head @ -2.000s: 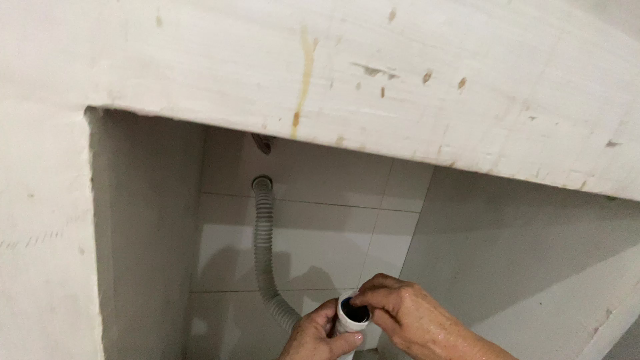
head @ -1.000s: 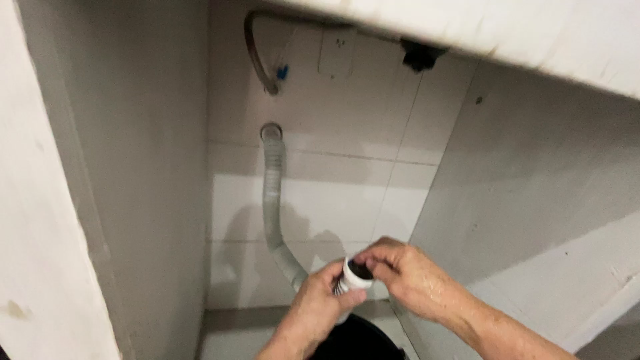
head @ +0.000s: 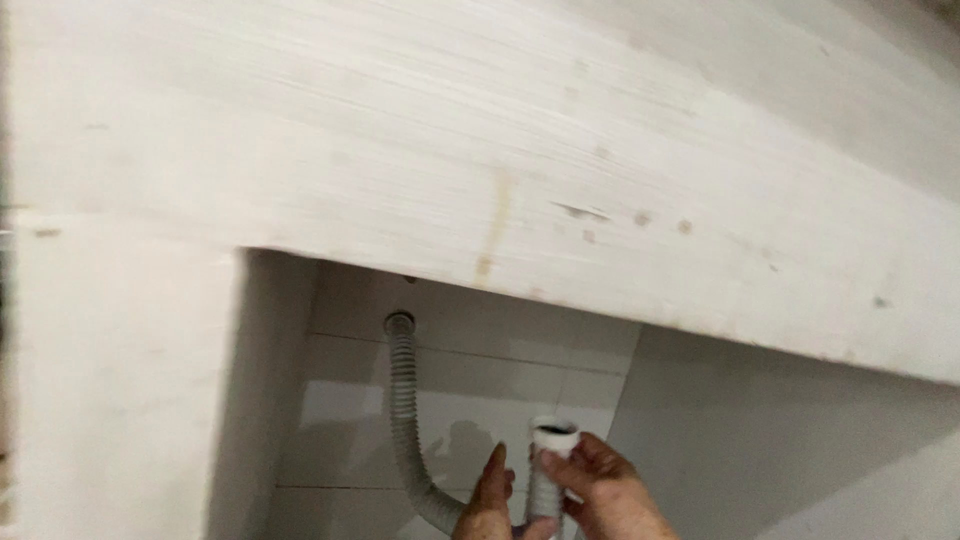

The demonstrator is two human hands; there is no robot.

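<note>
A grey corrugated drain hose (head: 403, 397) comes out of a round hole in the tiled back wall and bends down to the right behind my hands. Its white end collar (head: 556, 435) points upward, its dark mouth showing. My right hand (head: 611, 487) grips the hose just below the collar, thumb in front and fingers behind. Just left of the hose end is my left hand (head: 491, 499), fingers raised and apart from the thumb; the thumb is near the lower hose, and whether it touches cannot be told. The lower hose is out of frame.
A white, stained front beam (head: 525, 187) of the cabinet crosses above the hands, with a white upright (head: 120, 375) on the left. A grey side wall (head: 750, 435) bounds the recess on the right. White tiles (head: 480, 382) line the back.
My right hand has moved from the hose mouth to a grip below the collar. My left hand, earlier holding the hose end, has loosened from it. The view has shifted up over the front beam.
</note>
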